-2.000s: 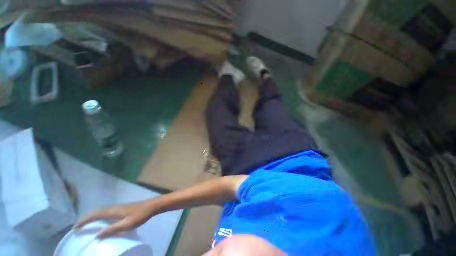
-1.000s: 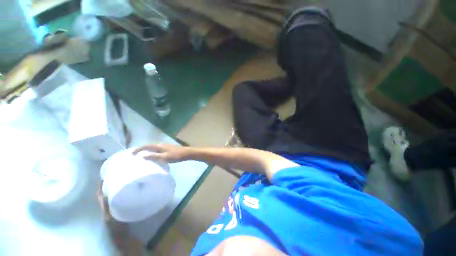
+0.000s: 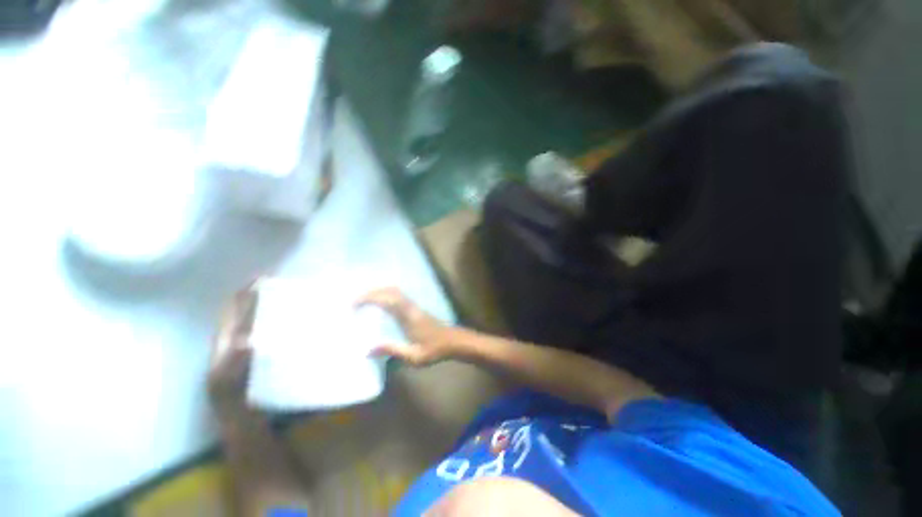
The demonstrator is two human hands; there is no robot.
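A white round plastic bowl [image 3: 315,348] is near the front edge of the white sheet, overexposed, so its base and rim are hard to tell apart. My left hand [image 3: 233,348] is against its left side, blurred, with the fingers partly hidden. My right hand [image 3: 415,331] is on its right side, fingers and thumb spread against the wall. The bowl is held between both hands.
A white carton [image 3: 265,106] stands on the white sheet [image 3: 389,237] beyond the bowl. Another pale round shape [image 3: 136,217] is at the left in glare. A clear bottle [image 3: 430,106] is on the green floor. My bent, dark-trousered legs [image 3: 708,232] are at the right.
The view has shifted, so the sheet and carton fill more of the left side. The bowl has turned and its round base no longer shows clearly. My right hand has moved onto its right side.
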